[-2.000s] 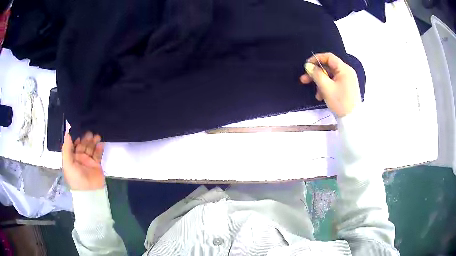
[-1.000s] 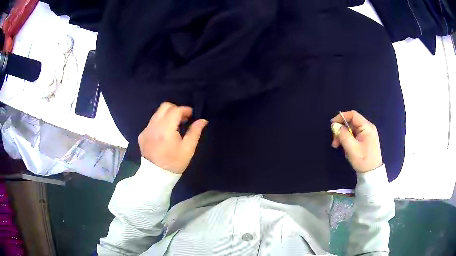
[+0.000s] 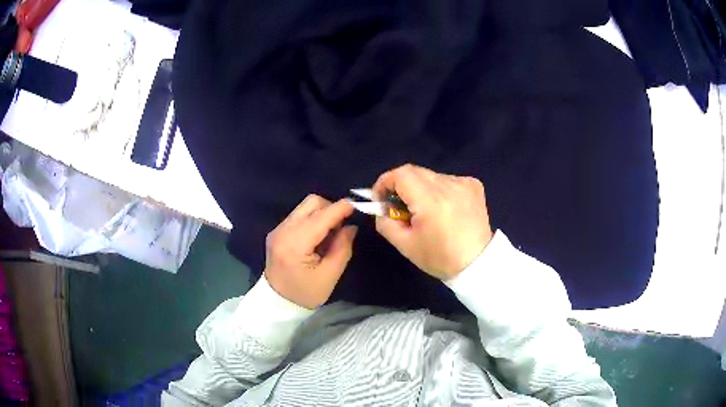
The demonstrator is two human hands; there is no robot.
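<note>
A large dark jacket [image 3: 517, 159] lies over the table and hangs over its front edge toward me. My right hand [image 3: 438, 219] holds thread snips [image 3: 392, 208] with a yellow and green handle. Their silver blades are apart and point left, at the fingertips of my left hand. My left hand [image 3: 309, 250] is over the jacket's near part, thumb and index finger close together. Whether cloth or a thread is between these fingers is too small to tell.
Left on the white table [image 3: 195, 187] are a dark phone [image 3: 155, 119], a pale thread bundle [image 3: 111, 83], a dark strap-like object [image 3: 46, 79] and something red [image 3: 33, 16]. Clear plastic [image 3: 103, 211] hangs at the left edge. Other dark garments [image 3: 677, 40] lie at upper right.
My right hand has moved left to meet my left hand, and the snips' blades now show. My left hand has moved slightly right and down. The jacket has shifted toward me since the earliest frame.
</note>
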